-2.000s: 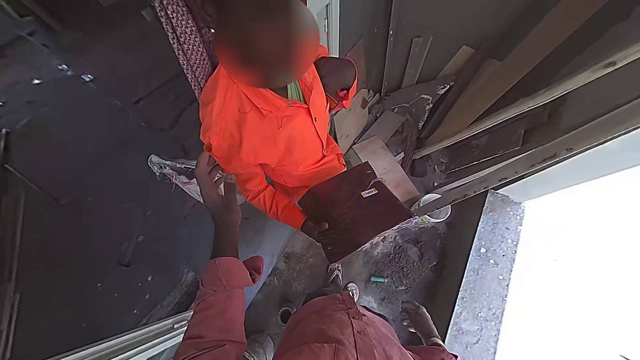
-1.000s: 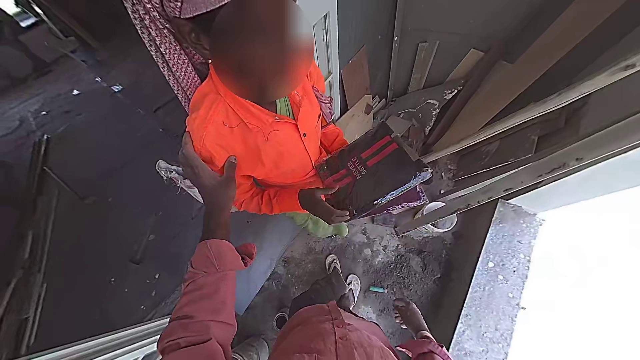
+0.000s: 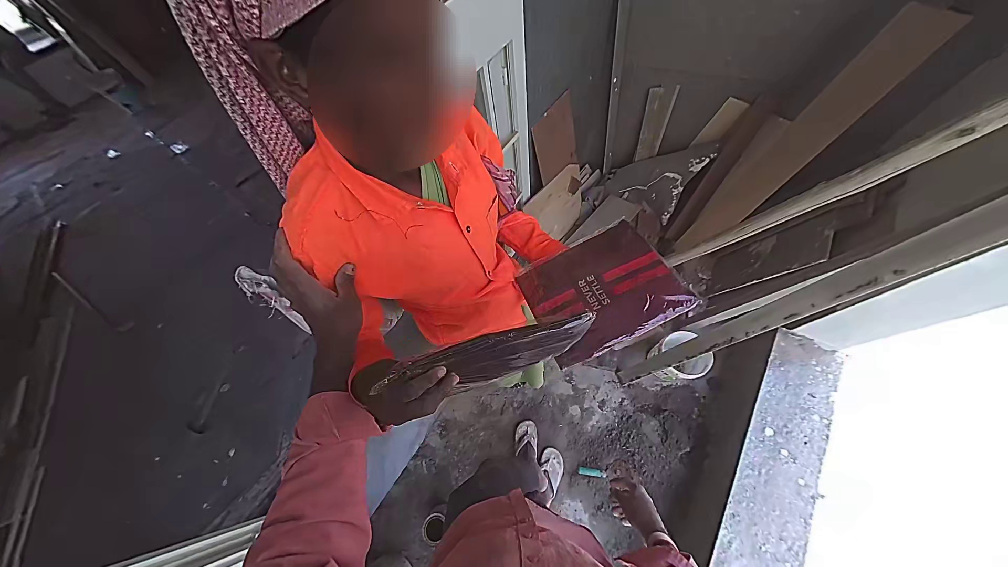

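My left hand (image 3: 319, 295) rests against the upper arm of a person in an orange shirt (image 3: 425, 244), its thumb and fingers apart. Low on the right hangs my right hand (image 3: 632, 500), loosely spread and with nothing visible in it. The person's hand (image 3: 413, 394) supports a dark, plastic-wrapped flat pack (image 3: 488, 350), seen nearly edge-on. Beyond its right end is a second flat wrapped pack (image 3: 602, 295), dark with red stripes and writing; the hold on it is hidden. Neither of my hands touches the packs.
Boards (image 3: 819, 118) and scrap wood lean at the back right. A white bucket (image 3: 683, 354) stands below a long wooden beam (image 3: 835, 260). A small green object (image 3: 591, 472) lies on the rough floor (image 3: 606, 409) near sandalled feet.
The other person has parted the packs; one is now tilted nearly edge-on. My left hand, earlier raised clear of the person's arm, now lies against it.
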